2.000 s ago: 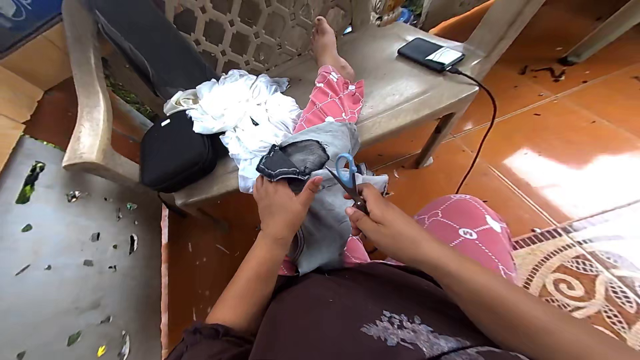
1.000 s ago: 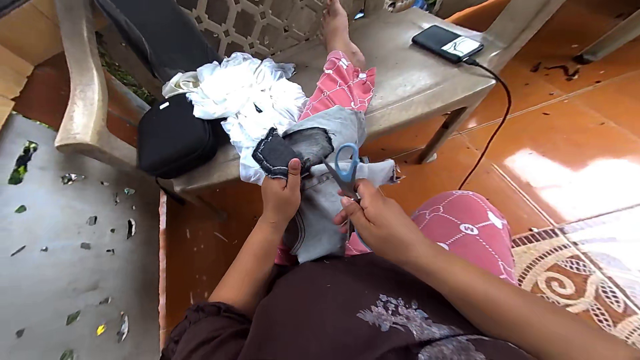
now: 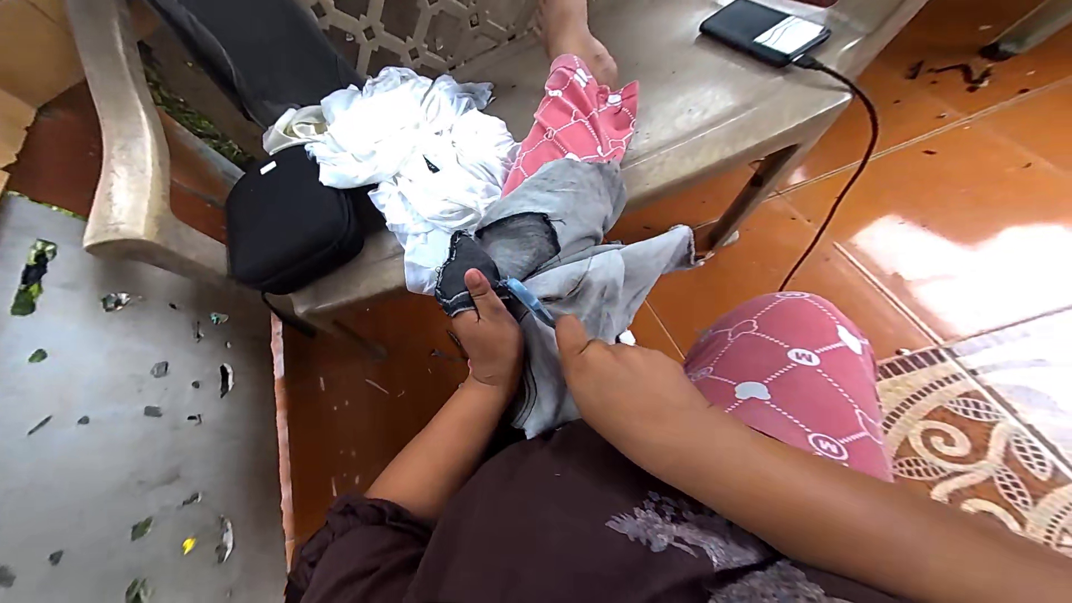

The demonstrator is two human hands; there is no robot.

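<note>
My left hand (image 3: 490, 339) grips a dark denim piece (image 3: 459, 272) with pale stitching and frayed edges, thumb on top. My right hand (image 3: 615, 377) is closed on a tool with a light-blue plastic part (image 3: 529, 300), which meets the cloth beside my left thumb; the earlier frames show it as scissors, and its blades are hidden now. Grey denim cloth (image 3: 595, 280) with a dark worn patch (image 3: 523, 243) lies over my leg and hangs below both hands. A heap of white cloth (image 3: 419, 142) rests on the seat just beyond.
A plastic chair (image 3: 670, 142) carries a black zipped case (image 3: 289, 222) at left and a black device (image 3: 764, 33) with a lit screen and a cable (image 3: 871, 151) at right. My bare foot (image 3: 578, 42) rests on its seat. Tiled floor (image 3: 946, 201) lies around.
The scissors, upright with their handle loops showing before, are now tilted toward my left thumb. My right hand has turned over with them. A grey cloth flap now spreads out to the right.
</note>
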